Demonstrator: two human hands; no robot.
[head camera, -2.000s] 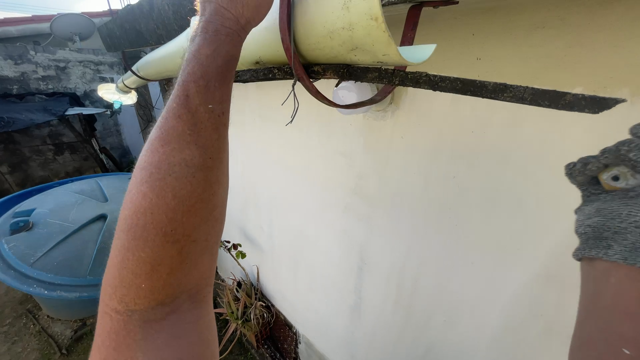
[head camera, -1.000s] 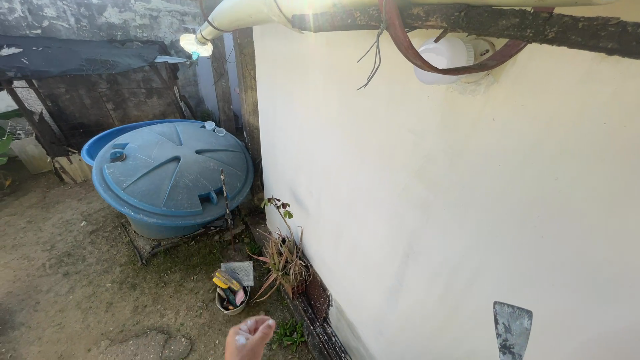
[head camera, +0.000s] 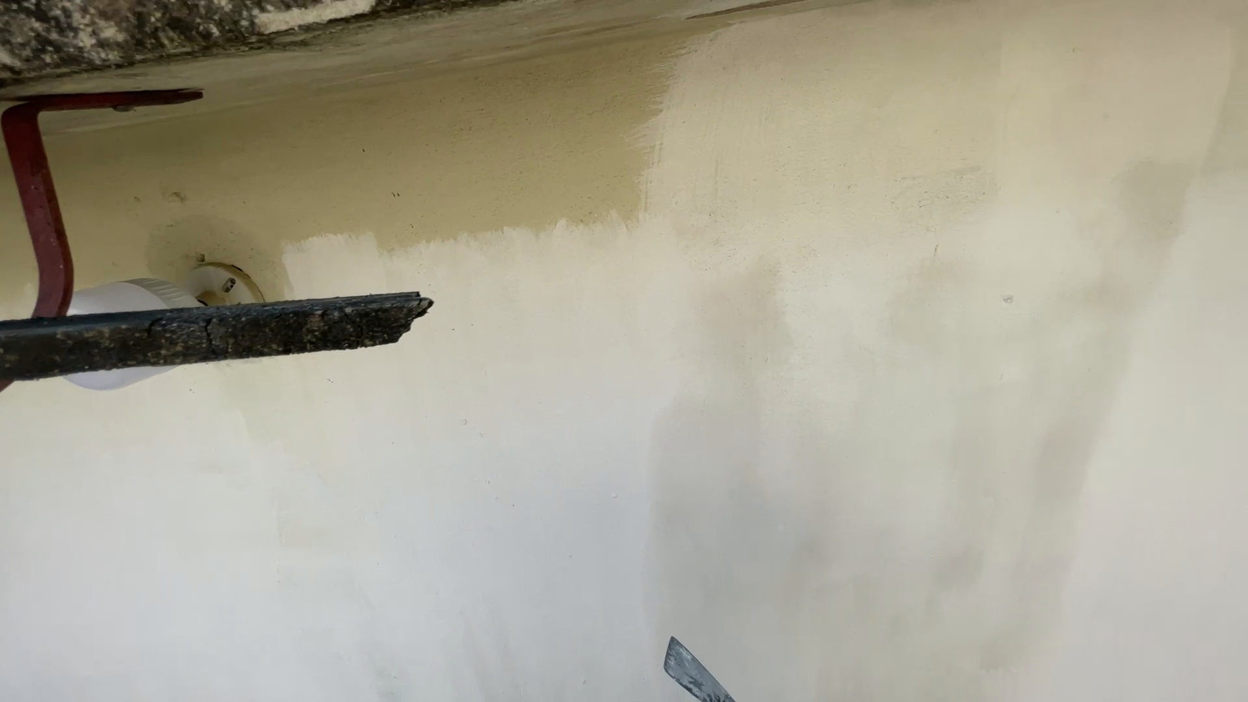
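Only the metal blade of a putty knife shows at the bottom edge, right of centre; its handle and whatever holds it are out of view. Neither my left hand nor my right hand is in the picture. Behind the blade stands a painted wall, pale below, with a darker beige band along the upper left that ends in a ragged brush edge. Grey patches mark the pale paint.
A dark weathered wooden strip juts in from the left, in front of a white lamp on the wall. A red metal bracket hangs at the upper left, under a rough mottled edge.
The view has swung up and right along the wall. The blue tank, the bucket of tools and the hand low in the earlier view have left the picture.
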